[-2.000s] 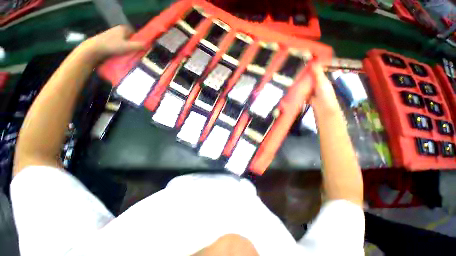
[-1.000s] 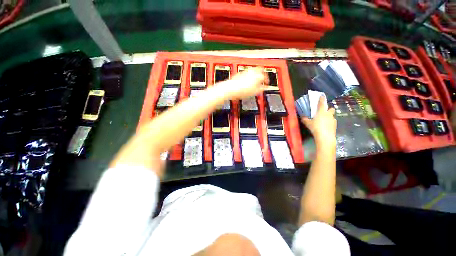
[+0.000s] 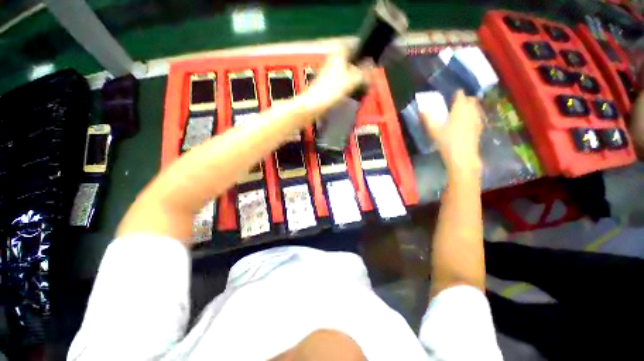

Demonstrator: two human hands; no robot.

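A red phone tray [image 3: 168, 141] lies in front of me with open flip phones in two rows, gold-framed screens above pale lower halves. My left hand [image 3: 337, 83] is at the tray's upper right and holds an open flip phone [image 3: 378, 41], tilted and lifted above the tray; its lower half hangs below my fingers. My right hand [image 3: 455, 127] is right of the tray, its fingers at a fanned keypad stack [image 3: 432, 107]. The fingers are blurred, so whether it grips a sheet cannot be told.
Another open flip phone [image 3: 97, 149] lies left of the tray, beside a glossy black wrapped mass [image 3: 39, 162]. More fanned sheets [image 3: 466, 69] lie at the upper right. A second red tray [image 3: 558, 144] with closed phones stands at right. A person's dark-clothed leg shows lower right.
My left hand has lifted an open phone out of the tray's top right. My right hand remains by the sheets, now with its fingers raised. The view has shifted, so the tray sits further left.
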